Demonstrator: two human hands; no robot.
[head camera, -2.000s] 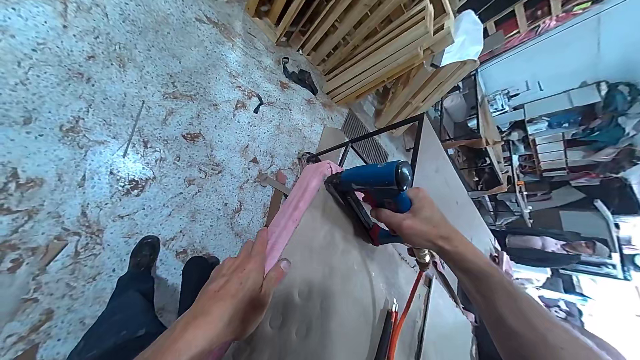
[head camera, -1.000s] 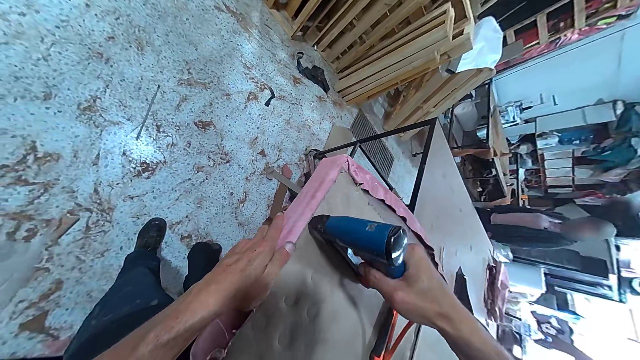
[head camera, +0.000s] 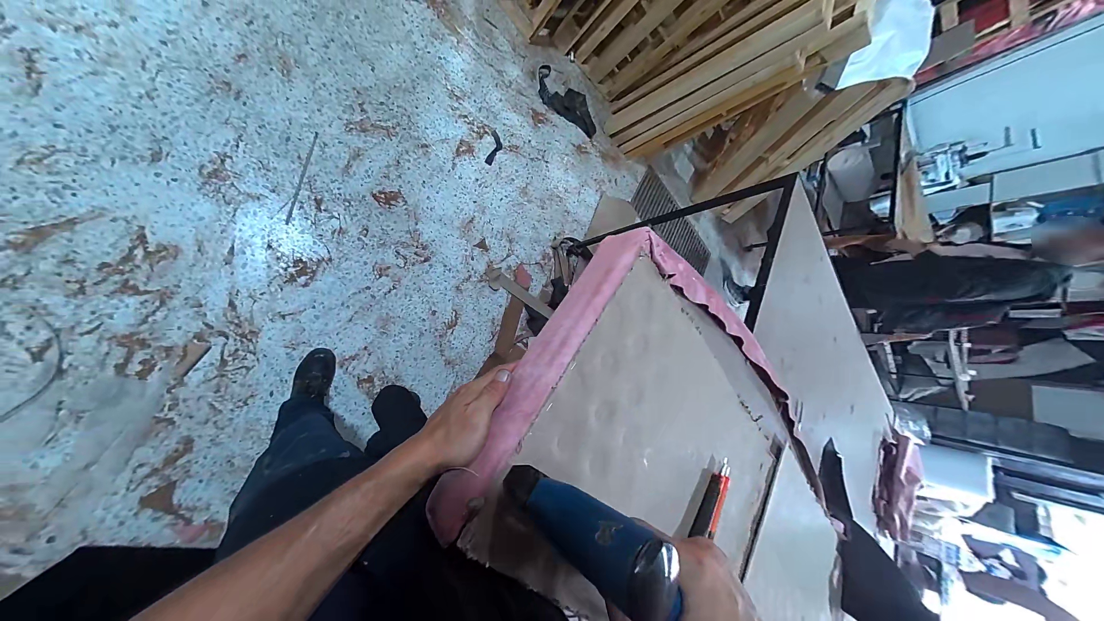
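Note:
A panel backed with beige sheet material (head camera: 638, 379) lies in front of me, its edge wrapped in pink upholstery fabric (head camera: 561, 345). My left hand (head camera: 466, 418) rests at the outer side of the pink edge, thumb on the fabric. In my right hand (head camera: 703, 573) is a blue pneumatic stapler (head camera: 595, 539), its nose over the panel's near end, close to the pink strip. Whether the nose touches cannot be seen. A loose pink flap (head camera: 454, 504) curls at the near corner. An orange-and-black pen-like tool (head camera: 714, 498) lies on the panel.
Wooden frames (head camera: 733, 69) are stacked at the far side. Black scraps (head camera: 569, 108) and shavings lie on the speckled floor (head camera: 172, 172). A black metal frame edge (head camera: 772, 250) stands beyond the panel. A person in dark clothes (head camera: 949, 280) is at the right.
The stapler in my right hand has moved from the panel's far corner down along the pink edge to its near end. My left hand has shifted toward the outer side of the edge.

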